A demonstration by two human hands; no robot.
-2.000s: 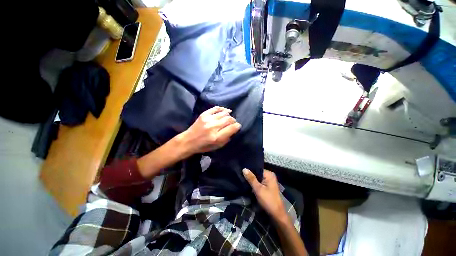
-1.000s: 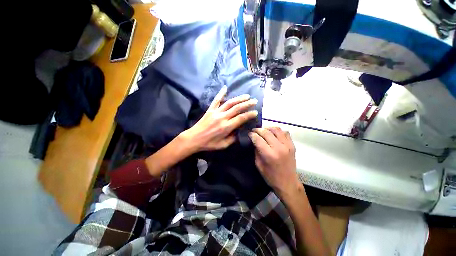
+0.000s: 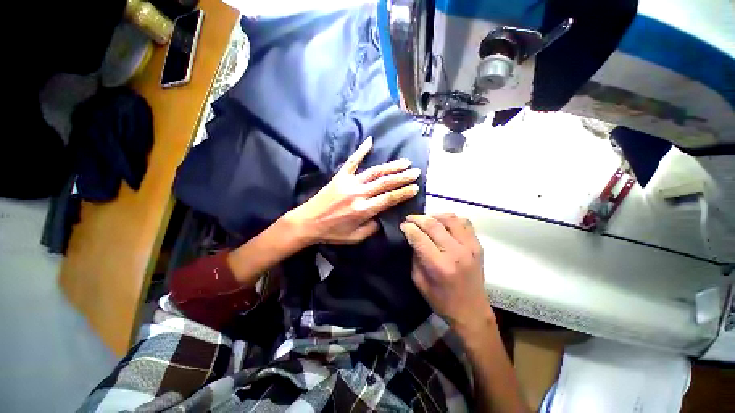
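The navy cloth (image 3: 266, 129) spreads over the left part of the machine bed (image 3: 524, 258) and down into my lap. Its straight right edge runs in line with the presser foot and needle (image 3: 428, 125), beside the bright lamp. My left hand (image 3: 359, 198) lies flat on the cloth with its fingers spread, a little below the needle. My right hand (image 3: 445, 262) pinches the cloth's right edge between thumb and fingers near the bed's front. The cloth under both hands is hidden.
The white and blue sewing machine head (image 3: 516, 48) fills the upper right. Red and metal snips (image 3: 610, 200) lie on the bed. A phone (image 3: 183, 48) and a dark cloth bundle (image 3: 110, 143) are on the wooden side table (image 3: 173, 121). White cloth (image 3: 616, 375) lies at lower right.
My left hand has opened flat and moved right on the cloth. My right hand has moved up from the lower cloth to its edge near the needle. The view has shifted closer to the machine.
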